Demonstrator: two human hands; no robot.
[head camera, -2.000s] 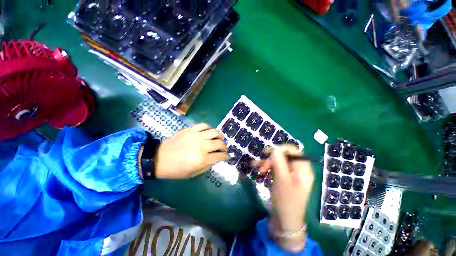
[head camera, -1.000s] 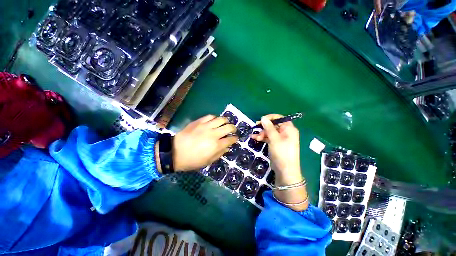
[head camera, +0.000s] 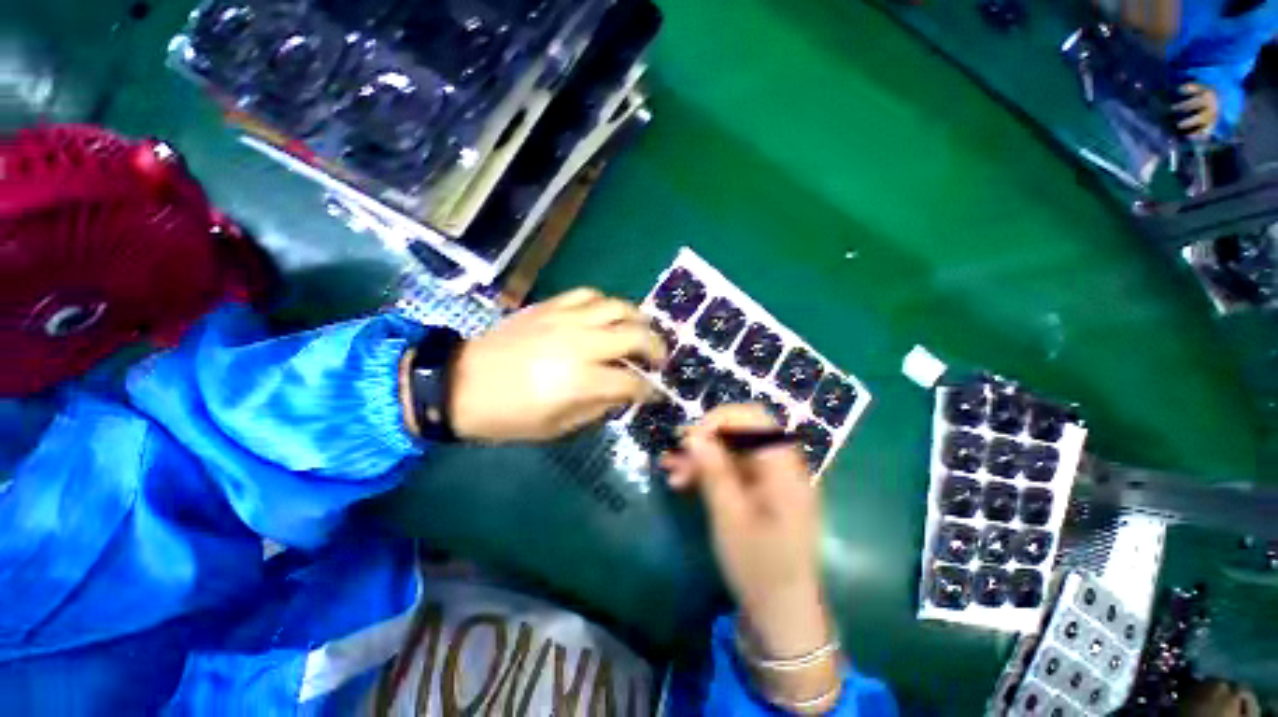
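A white sheet with rows of black moulded parts (head camera: 758, 347) lies tilted on the green bench in front of me. My left hand (head camera: 568, 367) is at the sheet's left edge, its fingertips over the black parts; whether they grip anything cannot be told. My right hand (head camera: 750, 476) is blurred over the sheet's lower part and holds a thin dark pen-like tool (head camera: 761, 439). The tool's tip is hidden or blurred. A dotted pale liner sheet (head camera: 446, 303) lies partly under my left forearm and hand.
A stack of black blister trays (head camera: 407, 105) stands at the upper left, beside a red fan (head camera: 105, 259). A second loaded sheet (head camera: 998, 504), a small white square (head camera: 924, 367) and a grey-white sheet (head camera: 1079, 649) lie right. A metal bar (head camera: 1191, 500) and another person's hand (head camera: 1196, 109) show at right.
Since one second ago, my right hand has moved down over the sheet, still with the tool. My left hand stays at the sheet's left side. The camera view has shifted slightly.
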